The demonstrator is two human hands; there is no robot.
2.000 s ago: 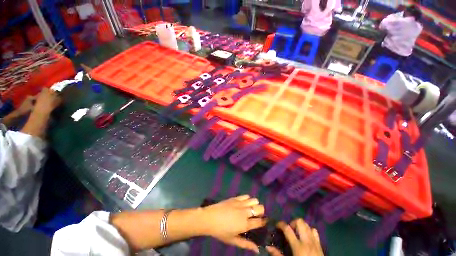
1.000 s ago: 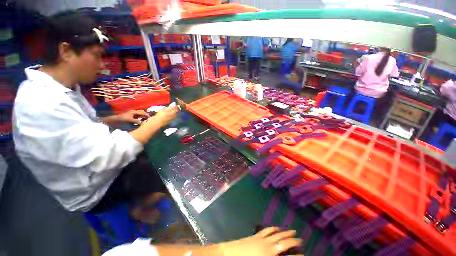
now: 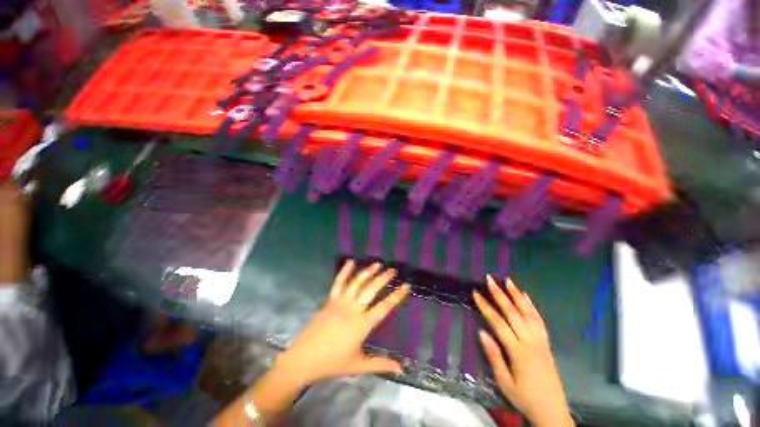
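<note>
A row of smartwatches (image 3: pixel 433 282) lies side by side on the green bench in front of me. Their black faces form a dark band and their purple straps (image 3: pixel 447 338) run away from me and toward me. My left hand (image 3: pixel 337 329) rests at the left end of the row, fingers spread, fingertips at the black faces. My right hand (image 3: pixel 521 342) rests at the right end, fingers apart. Neither hand is closed around anything. The picture is blurred, so light contact with the watches is hard to tell.
Orange-red trays (image 3: pixel 508 100) span the back, with purple straps (image 3: pixel 383 171) hanging over the front edge. A clear sheet of parts (image 3: pixel 192 221) lies left. White paper (image 3: pixel 658 325), a black crumpled bag (image 3: pixel 667 238) and something blue (image 3: pixel 725 308) are right. A person's arm (image 3: pixel 12 233) shows far left.
The view has swung back down and to the right from the neighbouring worker to the bench. Both my hands now show, more spread than before, with the watch row visible between them.
</note>
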